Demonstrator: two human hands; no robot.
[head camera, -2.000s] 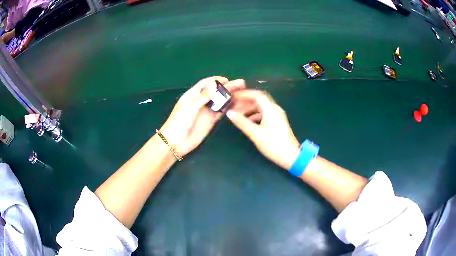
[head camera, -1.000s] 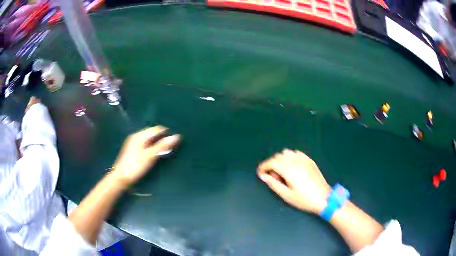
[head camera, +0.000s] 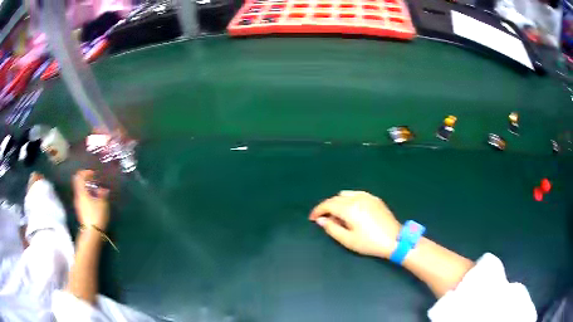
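Observation:
My left hand (head camera: 92, 198) is blurred at the far left, beside the metal upright. A small silvery dark thing (head camera: 95, 186) shows at its fingers; I cannot tell if it is held or stands behind them. My right hand (head camera: 361, 223) rests low over the mat right of centre, fingers loosely curled, with nothing visible in it. A black and gold housing (head camera: 401, 134) lies on the mat at the right. Beside it are a display with a gold tail (head camera: 445, 128), another housing (head camera: 496, 141) and another display (head camera: 514, 122).
A red-orange compartment tray (head camera: 323, 27) is at the far edge, with a white sheet (head camera: 493, 39) on black to its right. Two red pieces (head camera: 541, 190) lie at the right. The metal upright (head camera: 81, 88), a pale bottle (head camera: 55, 146) and a neighbour's white sleeve (head camera: 47, 210) are at the left.
My left hand has moved from the centre to the far left, away from my right hand. The housing seen in it earlier is no longer clearly visible. The view has also shifted.

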